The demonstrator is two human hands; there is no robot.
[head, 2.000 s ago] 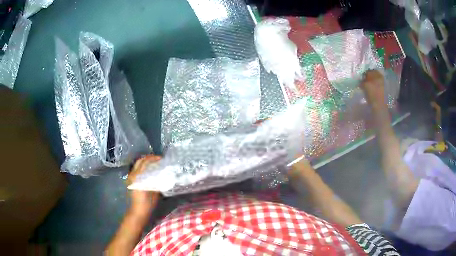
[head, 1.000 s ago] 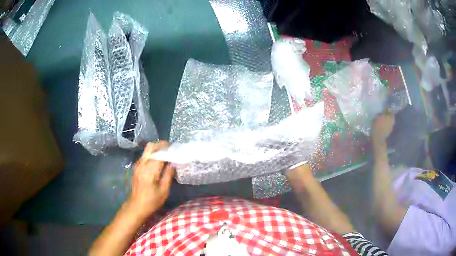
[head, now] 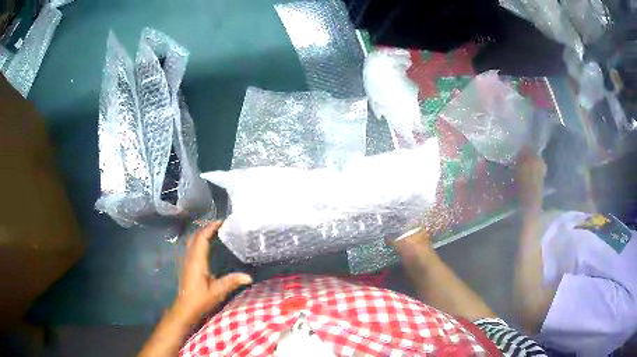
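Observation:
A filled bubble bag (head: 328, 202) lies lengthwise in front of me, dark finned metal showing faintly through its near side. My left hand (head: 202, 272) is at its left end, thumb and fingers apart, not gripping it. My right hand (head: 413, 244) is at the bag's right end; its fingers are hidden behind or under the bag. A flat, empty bubble bag (head: 300, 129) lies just behind. Two filled bubble bags (head: 150, 132) stand side by side at the left, one showing a dark housing inside.
A brown carton (head: 35, 209) is at the left edge. A bubble wrap strip (head: 318, 42) and red-green mat (head: 482, 178) lie behind and right. A black mass (head: 447, 28) is at the back. A co-worker's arm (head: 532, 202) reaches in at right, near a crumpled clear bag (head: 492, 115).
My left hand has let go of the filled bag's left end and opened. The bag has turned, its dark finned side now showing toward me. The right hand stays at its right end.

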